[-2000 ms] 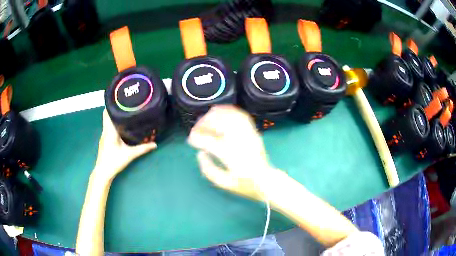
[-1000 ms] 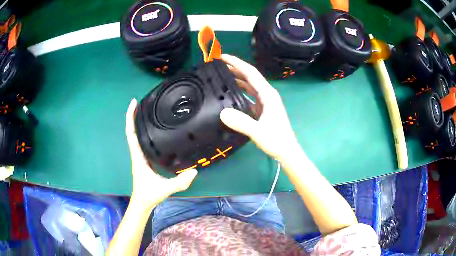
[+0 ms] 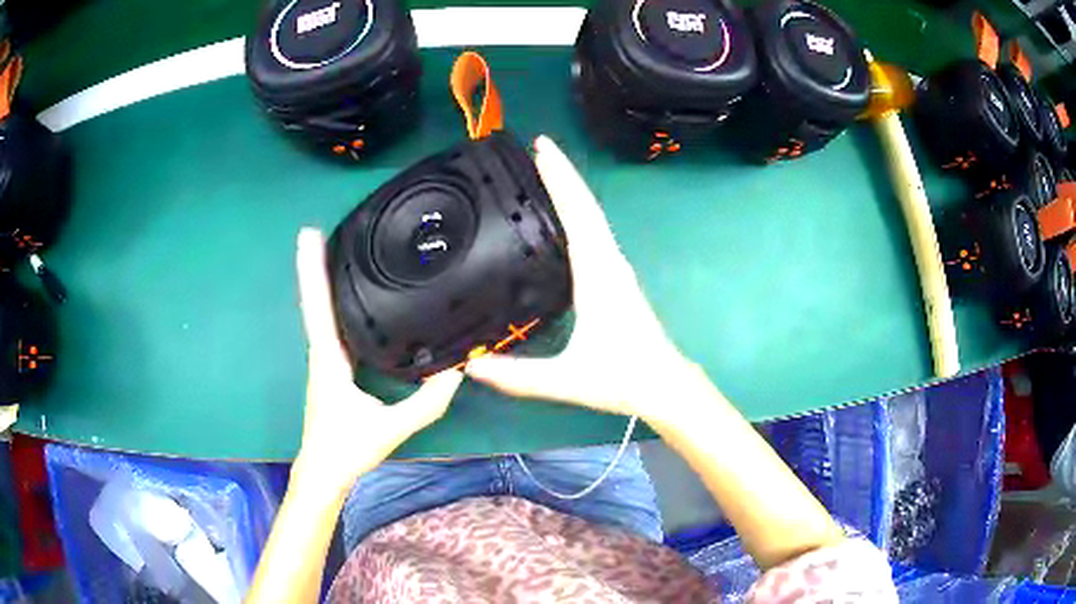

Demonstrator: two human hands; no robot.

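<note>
A black speaker (image 3: 454, 266) is held tilted above the green bench, its round end face turned up and its orange strap at the top. My left hand (image 3: 354, 378) holds its left side. My right hand (image 3: 602, 319) holds its right side. Both thumbs meet at the orange button marks on the near edge. A thin white cable (image 3: 578, 486) hangs below my right wrist; its plug end is not visible. Three more speakers stand behind, one at the left (image 3: 330, 77) and two at the right (image 3: 667, 71), with light rings showing.
The mallet (image 3: 923, 236) lies right of the standing speakers, its amber head beside them. More speakers (image 3: 1003, 236) are grouped at the far right, others at the left edge (image 3: 30, 336). A white strip (image 3: 177, 85) crosses the bench. Blue bins (image 3: 932, 472) with clear plastic are below the edge.
One speaker has left the row of four and is now in both hands, tilted. In the last second my right thumb has moved from its side down to the orange buttons.
</note>
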